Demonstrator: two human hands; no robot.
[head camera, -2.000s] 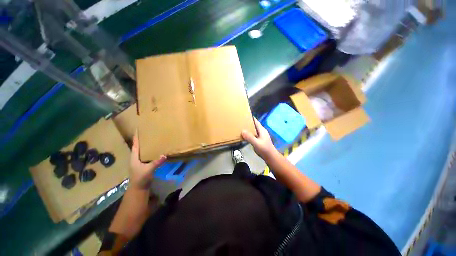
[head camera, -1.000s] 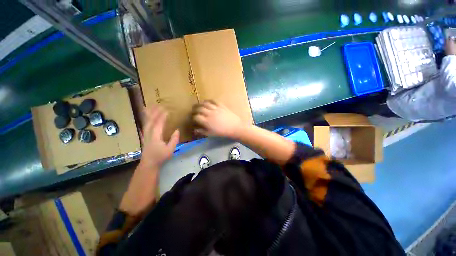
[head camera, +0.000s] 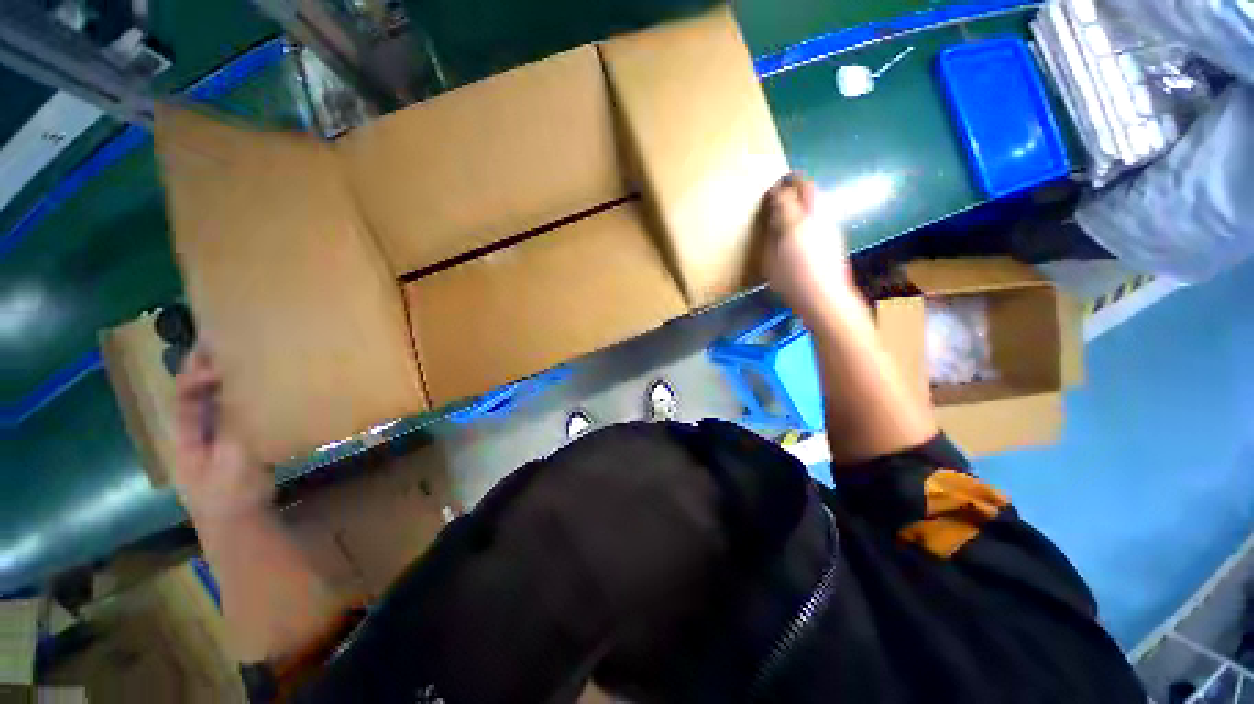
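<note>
A large brown cardboard carton (head camera: 289, 275) stands on the green bench in front of me. Its two side flaps are spread outward to left and right. Inside, two inner flaps lie with a narrow dark gap between them, and the contents are hidden. My left hand (head camera: 217, 433) is at the outer edge of the left flap, slightly blurred. My right hand (head camera: 805, 248) grips the outer edge of the right flap.
A blue bin (head camera: 1004, 117) and a whitish dish with a thin stick (head camera: 855, 80) lie on the bench at right. Stacked whitish trays (head camera: 1100, 90) stand by another person's grey sleeve (head camera: 1176, 206). An open carton (head camera: 1025, 344) and blue stool (head camera: 798, 371) are on the floor.
The carton's closed top has been opened and its side flaps folded outward. My hands have moved apart from its middle to the flap edges. The left flap now covers most of the black round parts.
</note>
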